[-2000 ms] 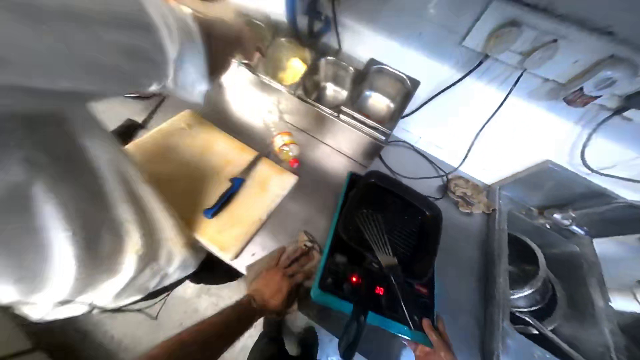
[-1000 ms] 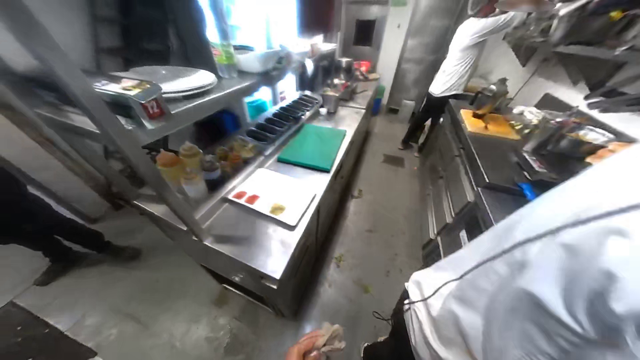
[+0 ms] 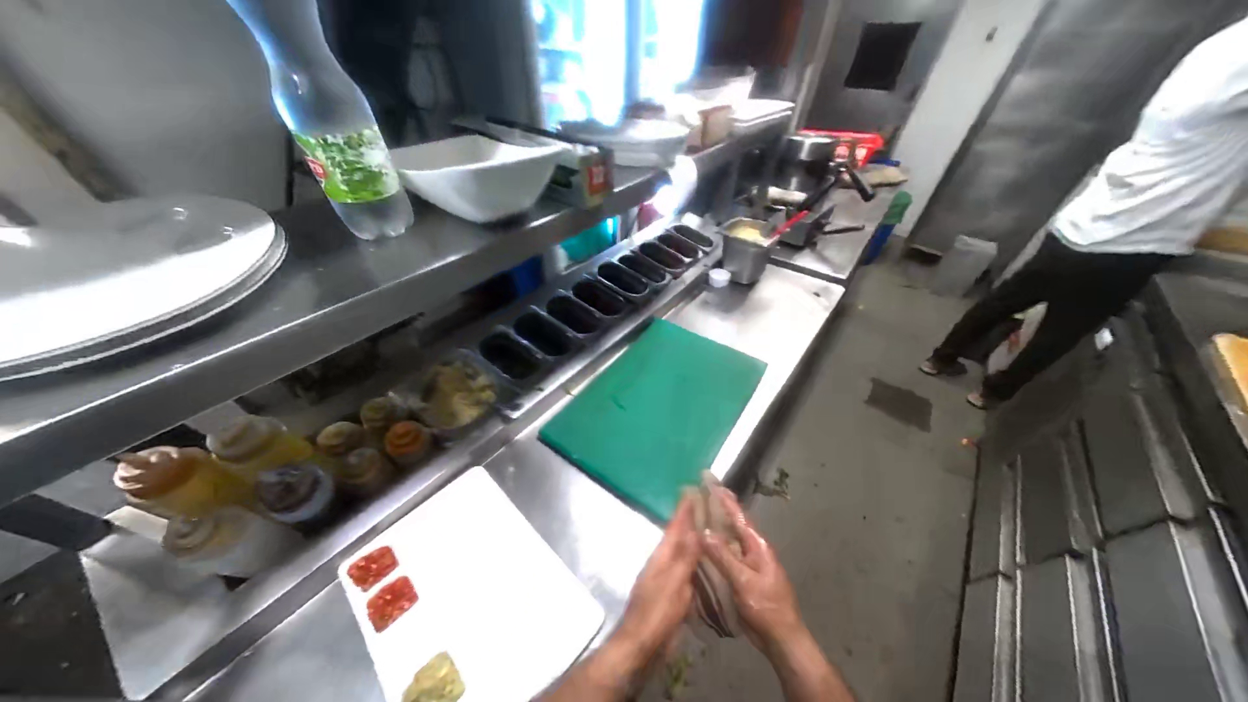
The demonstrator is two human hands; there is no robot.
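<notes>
My left hand [image 3: 666,575] and my right hand [image 3: 759,575] press together around a folded cloth [image 3: 717,590] that hangs down between the palms. Both hands are over the near edge of the steel counter, close to the lower corner of a green cutting board [image 3: 663,409]. To their left lies a white board [image 3: 507,585] with two red chopped portions [image 3: 392,603] near its left edge and a pale yellowish portion [image 3: 436,680] at its lower part.
Squeeze bottles [image 3: 185,478] and black inserts [image 3: 570,314] line the counter's back. A shelf above holds white plates [image 3: 127,273], a plastic bottle [image 3: 341,146] and a white bowl [image 3: 478,175]. Another person [image 3: 1102,224] stands across the aisle, near steel drawers [image 3: 1102,507].
The view has swung from the hob and sink to this counter and come nearer to it. Both hands now hold the cloth; one second ago only one hand with a cloth showed.
</notes>
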